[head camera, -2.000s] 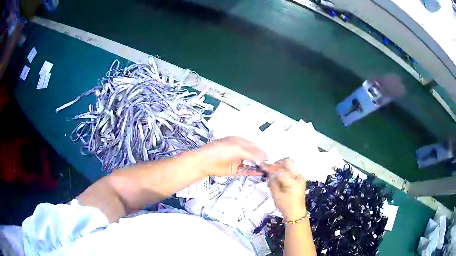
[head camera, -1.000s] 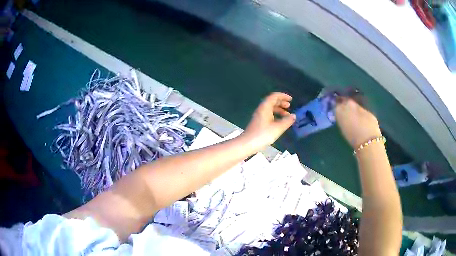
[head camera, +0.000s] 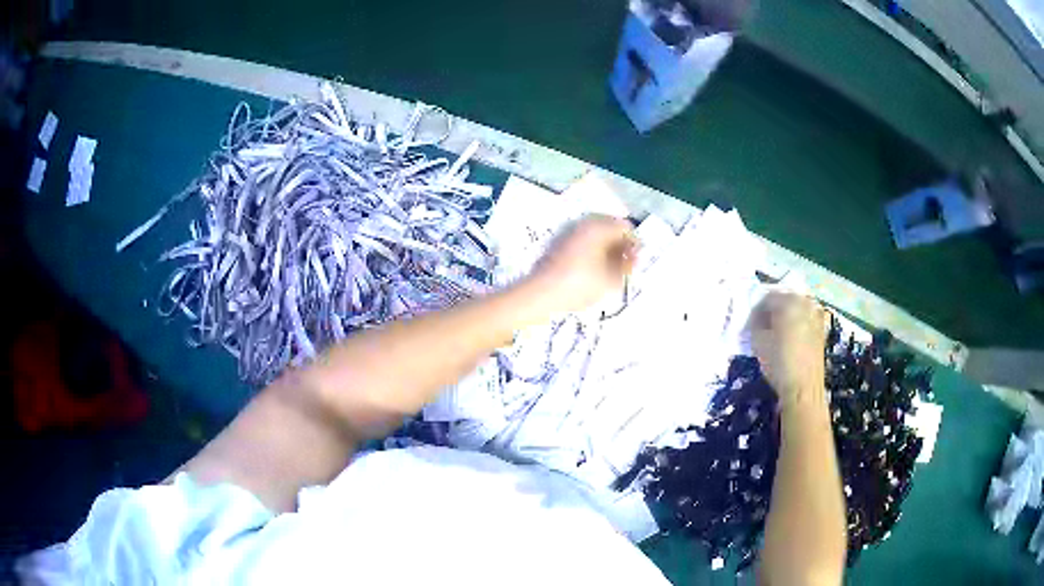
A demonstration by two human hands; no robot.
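My left hand [head camera: 590,261] is over the upper part of the heap of white leaflets [head camera: 653,343], its fingers curled and blurred; I cannot tell whether it holds something. My right hand [head camera: 788,332] is at the right side of the leaflets, just above the heap of black accessories [head camera: 733,469]. Its fingers are bunched, and whether they hold a piece is unclear. Silver-lilac straps [head camera: 321,229] lie in a tangled heap left of the leaflets.
A pale rail [head camera: 515,155] separates the bench from the dark green conveyor [head camera: 492,57]. A pale blue box with a dark top [head camera: 658,74] stands on the belt, another box [head camera: 933,215] further right. Small white cards [head camera: 80,169] lie far left. Pale pieces [head camera: 1017,481] lie far right.
Both hands have come back from the box on the belt to the heaps on the bench. The view has shifted, and the boxes appear higher in it.
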